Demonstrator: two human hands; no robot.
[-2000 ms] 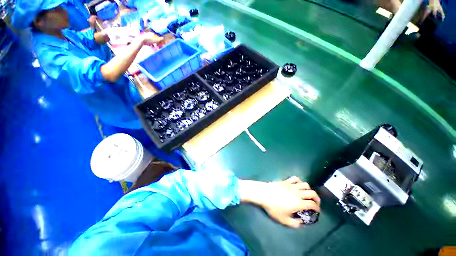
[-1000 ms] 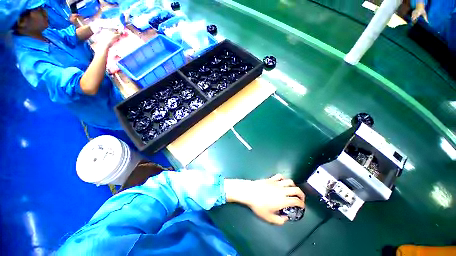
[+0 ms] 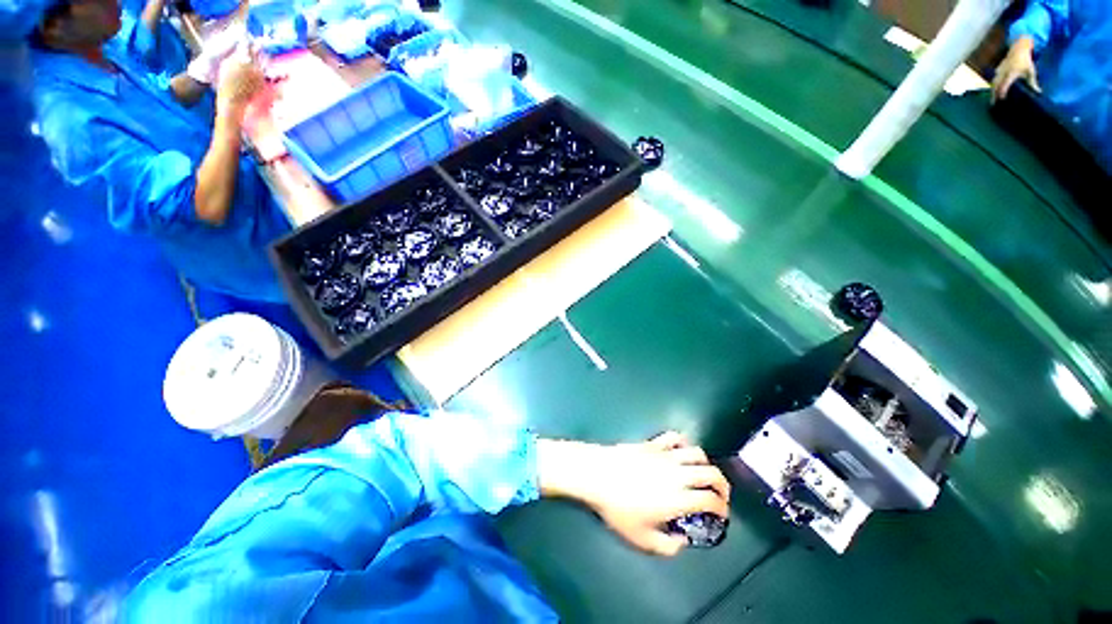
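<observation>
My left hand (image 3: 652, 490) rests low over the green bench, its fingers closed around a round black housing (image 3: 700, 528); part of the housing is hidden under the fingers. To its right stands the grey screw feeder (image 3: 860, 439), with small screws (image 3: 880, 412) in its open hopper and dark bits on its front plate. Another round black housing (image 3: 858, 301) sits behind the feeder. My right hand is out of the picture.
A black divided tray (image 3: 457, 232) of round black parts lies beside a cardboard sheet (image 3: 537, 305). Beyond are a blue bin (image 3: 366, 128) and a working person (image 3: 134, 159). A white bucket (image 3: 232, 372) stands left. A black cord (image 3: 744, 579) runs by the feeder.
The view has shifted, so the bench things appear further left. The orange screwdriver part at the lower right edge is out of view. My left hand still holds the housing.
</observation>
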